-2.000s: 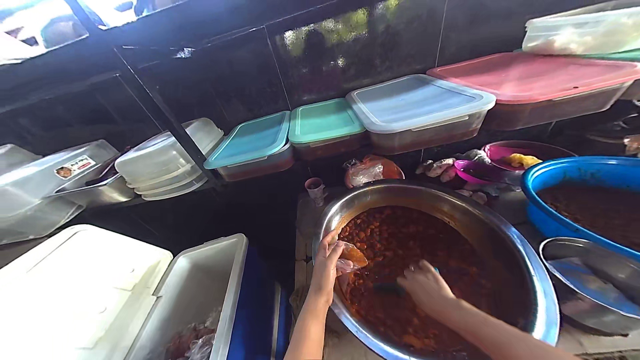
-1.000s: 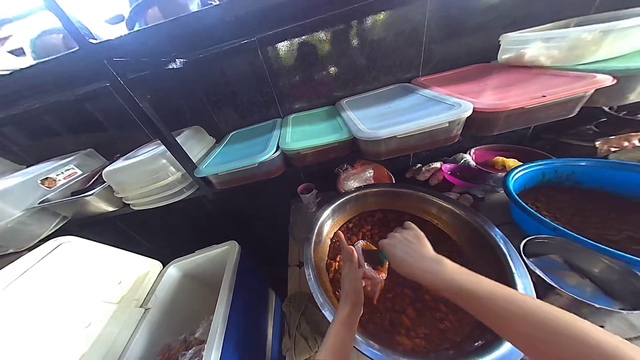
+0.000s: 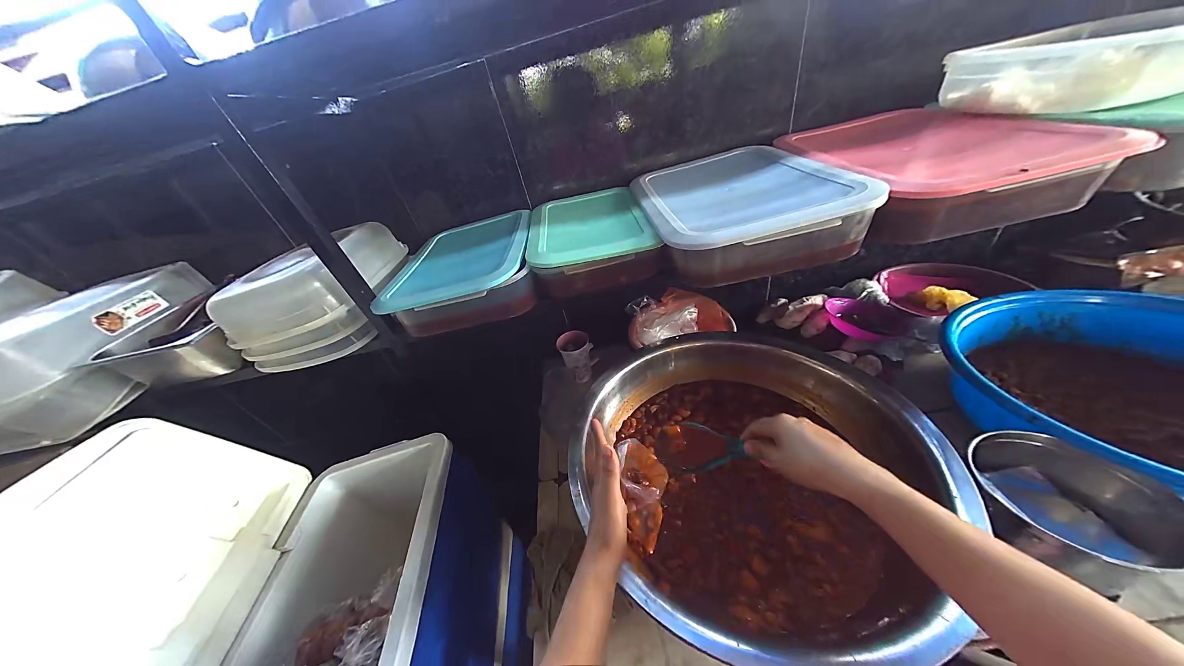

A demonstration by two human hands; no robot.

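A large steel basin (image 3: 957, 499) holds a dark red-brown stew (image 3: 768, 546) with chunks in it. At the basin's left side my left hand (image 3: 608, 495) holds a small clear plastic bag (image 3: 645, 481), which has orange-red food inside. My right hand (image 3: 797, 450) grips the handle of a green scoop (image 3: 708, 453) over the stew, just right of the bag. What the scoop carries is hard to make out; reddish food shows at its head.
A blue tub (image 3: 962, 370) of brown food and an oval steel bowl (image 3: 990, 472) stand right of the basin. Behind are a pink bowl (image 3: 902, 273), a cup (image 3: 575, 347) and lidded containers (image 3: 758, 199) on a shelf. An open cooler (image 3: 430, 518) sits at the left.
Two seconds ago my right hand was low over the stew; one second ago it was at the bag with the scoop. Now hand and scoop are to the right of the bag.
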